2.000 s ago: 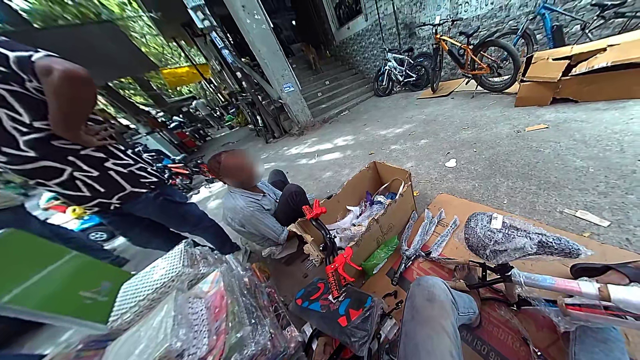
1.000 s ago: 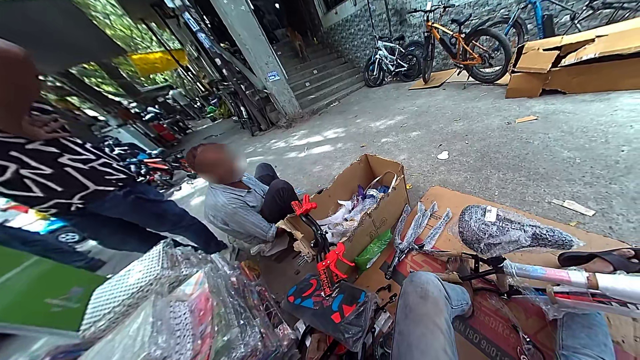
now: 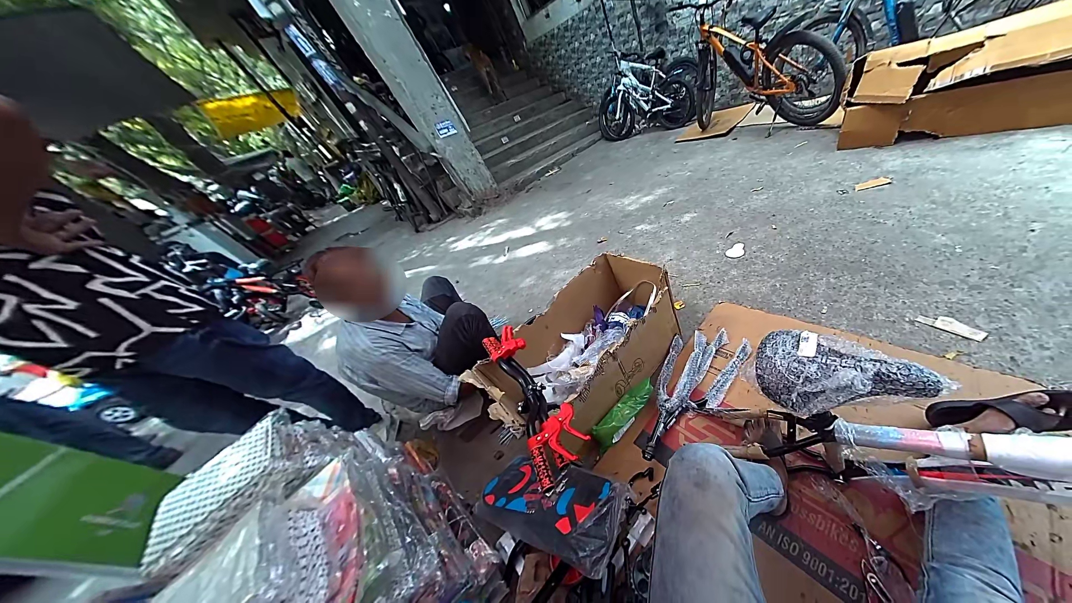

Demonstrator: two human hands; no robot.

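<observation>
Neither my left hand nor my right hand can be made out. Beside my jeans-clad knees lies a bicycle frame (image 3: 909, 440), partly wrapped in white and clear film. Beyond it, a plastic-wrapped bicycle saddle (image 3: 837, 368) rests on flattened cardboard (image 3: 745, 322). Left of the saddle is a forked bicycle part (image 3: 691, 377) in bubble wrap, near a green plastic bag (image 3: 621, 414). A black handlebar (image 3: 529, 389) with red brake levers (image 3: 557, 431) stands left of my knee, above a dark pad (image 3: 548, 507) with red and blue shapes.
An open carton (image 3: 641, 352) holds wrapped parts; a co-worker (image 3: 389, 352) sits beside it, one hand near its edge. Another person (image 3: 92, 301) stands at left. Plastic-wrapped goods (image 3: 368, 519) fill the lower left. Bicycles (image 3: 770, 67) and torn cardboard (image 3: 997, 100) line the wall.
The standing person at left shows further left and lower in the view than two seconds ago. The frame, saddle and carton keep their places relative to one another.
</observation>
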